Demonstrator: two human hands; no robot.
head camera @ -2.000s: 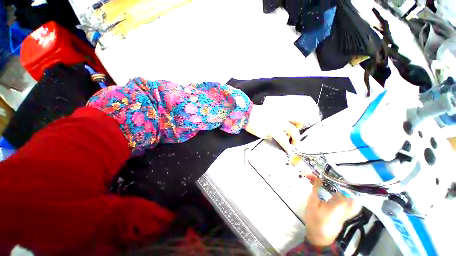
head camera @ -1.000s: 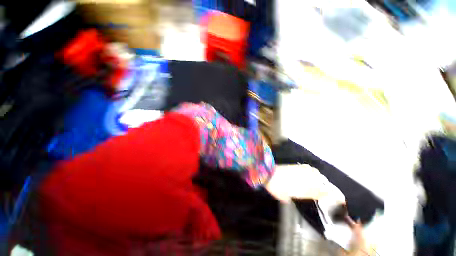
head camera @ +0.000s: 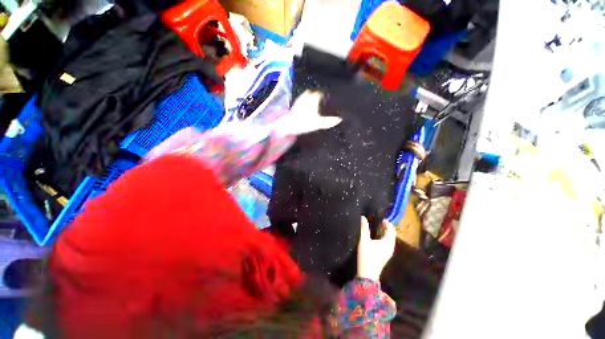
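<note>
A black speckled garment panel [head camera: 345, 179] lies over a pile of dark cloth at the centre, on a basket with a blue rim. My left hand [head camera: 310, 115] is on the upper left part of the cloth, thumb spread from the fingers; it is slightly blurred, and no grip shows. My right hand [head camera: 377, 248] is at the lower right of the panel, with dark cloth between thumb and fingers.
A blue mesh basket [head camera: 182, 112] with dark cloth stands at the left. Red stools [head camera: 391, 36] stand behind the pile and at the upper left [head camera: 199, 23]. The white table [head camera: 504, 245] runs along the right, its edge beside the pile.
The view has swung left from the sewing machine to the cloth pile. Both hands have left the machine table and are now at the pile.
</note>
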